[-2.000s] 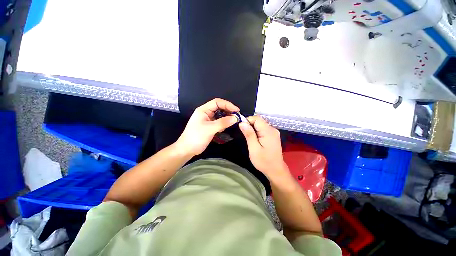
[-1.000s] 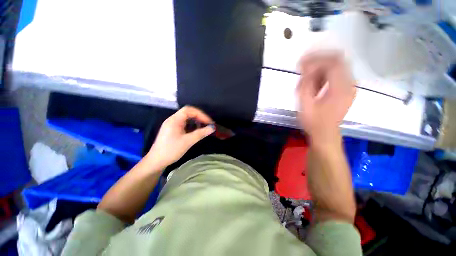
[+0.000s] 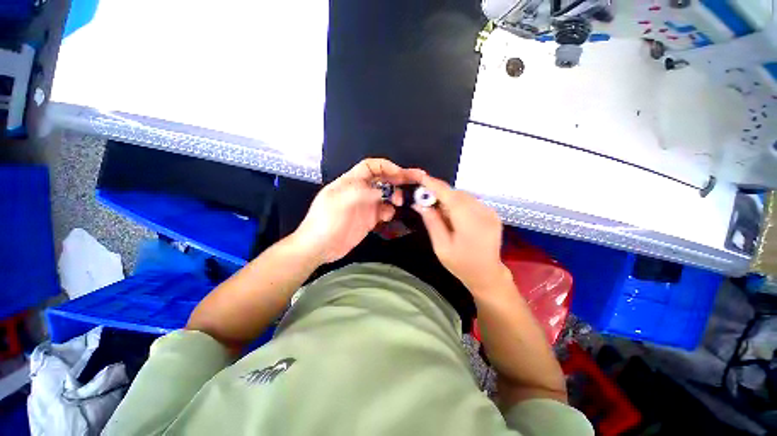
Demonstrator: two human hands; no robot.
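My left hand (image 3: 345, 211) holds a small dark metal piece, likely a bobbin case (image 3: 385, 191), in its fingertips. My right hand (image 3: 464, 230) holds a small round pale metal piece, likely a bobbin (image 3: 423, 197), between thumb and fingers. The two pieces are a short gap apart, above my lap at the table's front edge. A black fabric panel (image 3: 396, 85) lies flat across the white table behind my hands and reaches down to the front edge.
The white machine table (image 3: 196, 72) has a ruler-like front edge. The machine head's metal parts (image 3: 572, 30) are at the upper right. Blue bins (image 3: 664, 306) are below the table on both sides. A red stool (image 3: 538, 289) is right of my lap.
My right hand reached over the table right of the panel one second ago and is now back beside my left hand, with the round pale piece showing. The view has shifted slightly.
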